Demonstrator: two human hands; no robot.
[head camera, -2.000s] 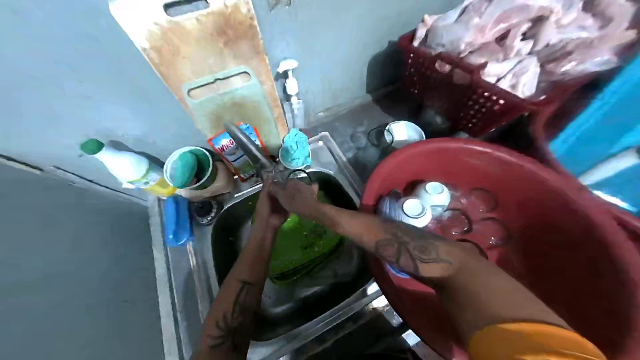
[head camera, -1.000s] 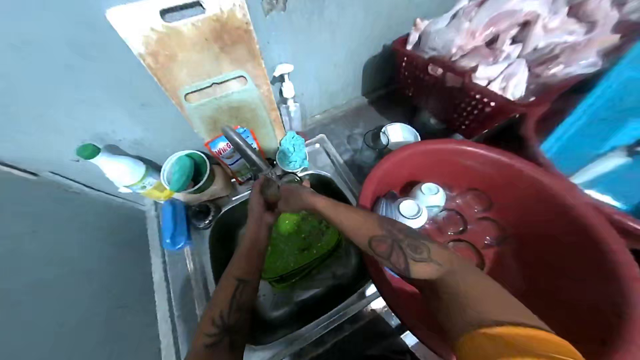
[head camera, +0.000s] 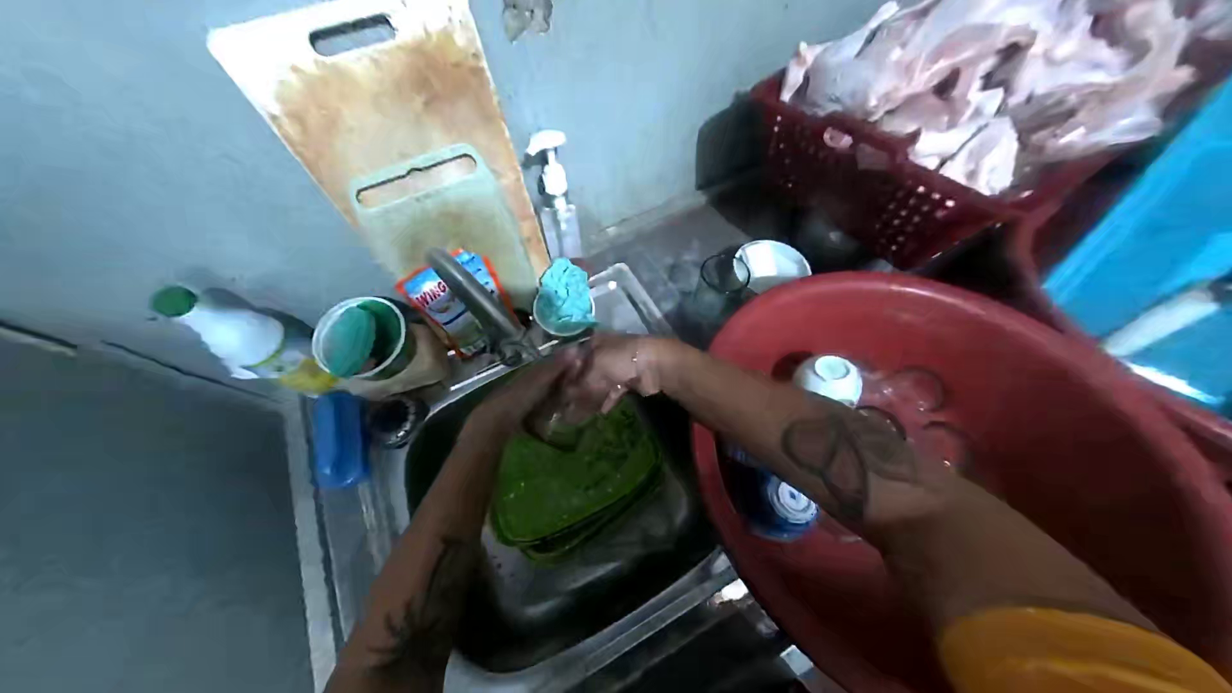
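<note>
My left hand (head camera: 539, 390) and my right hand (head camera: 616, 371) are close together over the steel sink (head camera: 577, 616), just in front of the curved metal faucet (head camera: 476, 298). Between them is a clear drinking glass (head camera: 558, 428), partly hidden by the fingers, which both hands seem to hold. Beneath it, green plastic trays or plates (head camera: 577, 481) lie stacked in the sink. Right of the sink, a large red plastic basin (head camera: 1088, 462) holds a white cup (head camera: 830, 378), a blue and white cup (head camera: 791, 502) and several glasses (head camera: 914, 390).
A teal cloth or sponge in a cup (head camera: 565, 298), a dish soap pouch (head camera: 452, 294), a pump bottle (head camera: 558, 202) and cutting boards (head camera: 395, 115) stand behind the sink. A white bottle (head camera: 231, 332) and blue brush (head camera: 339, 438) are left. A red crate (head camera: 866, 183) holds raw poultry.
Both hands have shifted slightly from the faucet toward the near side, and a glass now shows between them. In the basin, the cups stand farther apart than before.
</note>
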